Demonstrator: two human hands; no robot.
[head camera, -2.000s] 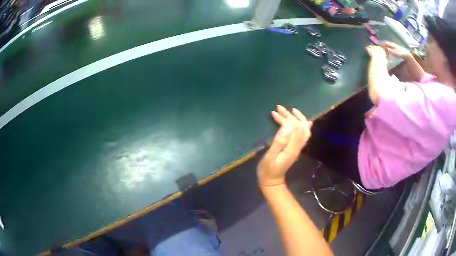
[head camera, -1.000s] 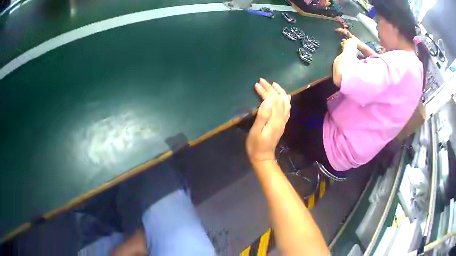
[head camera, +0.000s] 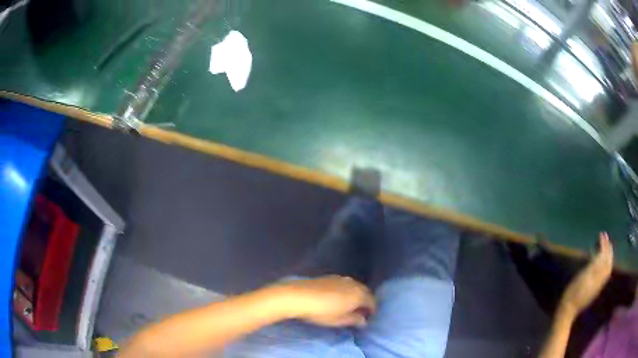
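Observation:
My left hand (head camera: 329, 301) lies low over my lap below the bench edge, its fingers curled inward. A dark spot shows at its fingertips; I cannot tell whether it is a held thing or shadow. My right hand (head camera: 591, 278) is at the far right by the bench's front edge, fingers pointing up, small and a little blurred, with nothing seen in it. The green bench (head camera: 301, 105) lies in front of me. A white torn scrap (head camera: 234, 60) lies flat on it at the left.
A wrinkled clear strip (head camera: 150, 84) crosses the bench at left. Black tape (head camera: 365, 182) wraps the wooden edge. A white line (head camera: 476, 52) runs along the bench. A blue panel (head camera: 17, 175) and a red bin (head camera: 56, 273) stand below left. Purple clothing shows at the lower right corner.
The view has swung left and down, bringing in the scrap, clear strip and bin. My left hand has come fully into view; my right hand now appears at the far right edge.

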